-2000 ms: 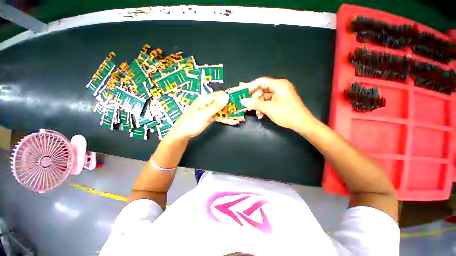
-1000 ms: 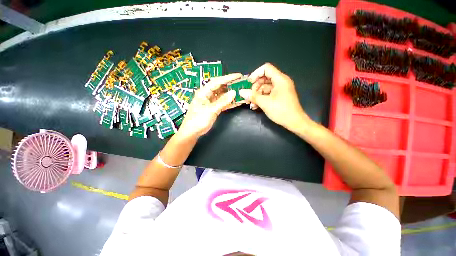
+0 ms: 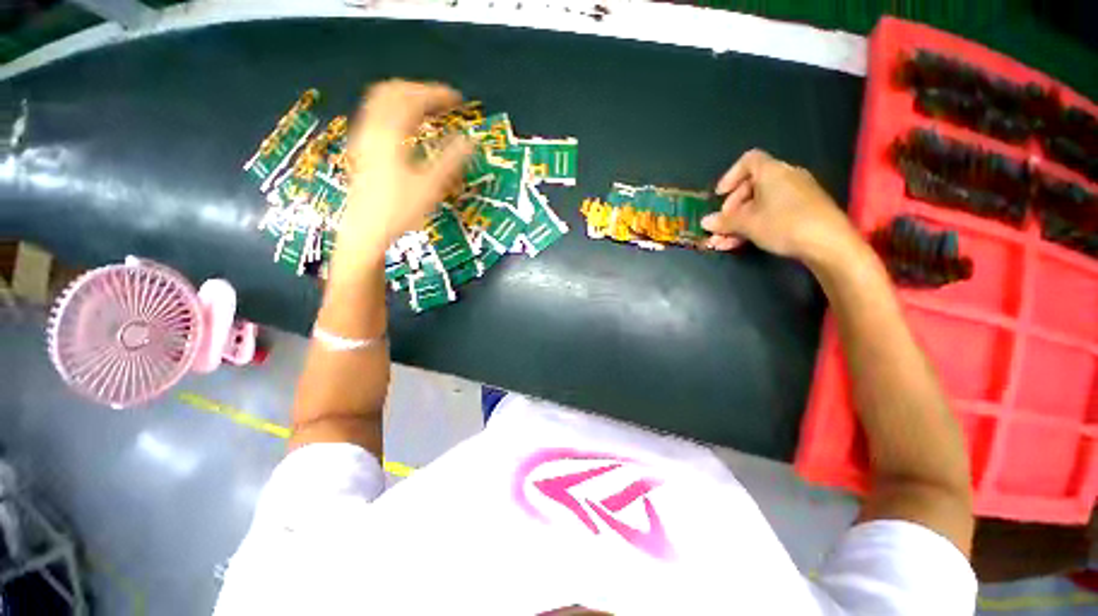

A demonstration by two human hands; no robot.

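Note:
A loose board pile [image 3: 452, 238] of green boards with orange flex tails lies on the dark bench at the left. My left hand [image 3: 403, 157] is over the pile, blurred; its fingers are curled and I cannot tell if they hold a board. A gathered stack of boards [image 3: 656, 217] stands in a row on the bench to the right of the pile, orange tails on its left side. My right hand [image 3: 771, 211] has its thumb and fingertips closed on the right end of this stack.
A red compartment tray [image 3: 951, 337] is at the right, with dark boards in tray [image 3: 963, 169] in its upper pockets. A pink fan [image 3: 133, 333] stands at the lower left. A pale strip [image 3: 674, 34] edges the far side of the bench.
My hands have parted. The left moved from the board in front of me to the pile. The right moved rightward to the stack's end. The view has shifted, and the stack now shows uncovered.

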